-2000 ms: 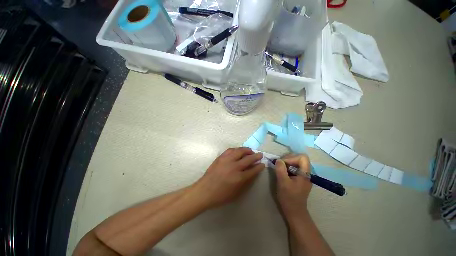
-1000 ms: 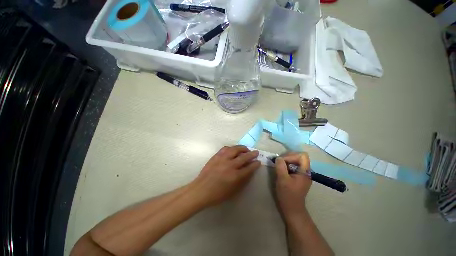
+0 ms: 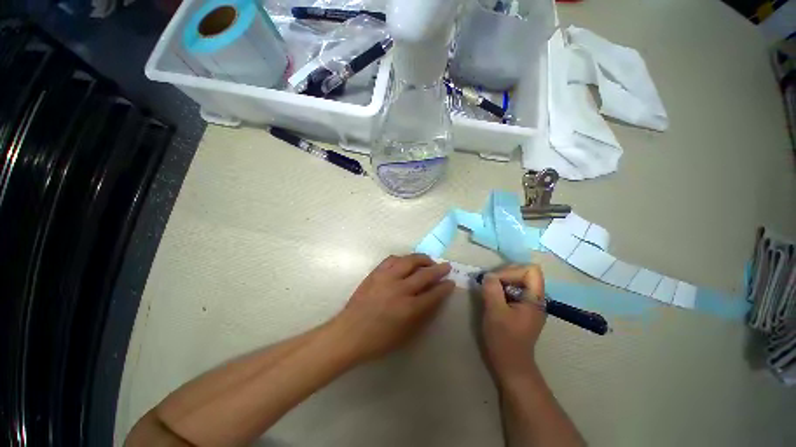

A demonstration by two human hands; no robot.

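Observation:
My right hand [image 3: 513,319] holds a black pen [image 3: 572,316] with its tip on a small white sticker label [image 3: 460,274]. My left hand [image 3: 394,301] lies flat on the table with its fingertips on the left part of that label strip, holding nothing in its grip. Small dark marks show on the label between the hands. The pale blue backing strip [image 3: 504,229] curls behind the hands, and a row of white sticker labels [image 3: 615,271] runs to the right. The label part under my left fingers is hidden.
White trays [image 3: 327,122] with pens and a label roll [image 3: 229,44] stand at the back. A clear bottle [image 3: 410,148], another pen [image 3: 316,151], a bulldog clip [image 3: 543,194] and white fabric [image 3: 580,144] lie nearer. Folded fabric [image 3: 772,292] sits at the right edge. Black ribbed objects [image 3: 70,244] stand left.
The view has shifted slightly, so the trays and bottle sit a little further left and higher. My left hand stays on the label, and the pen tip remains on it with only a small shift.

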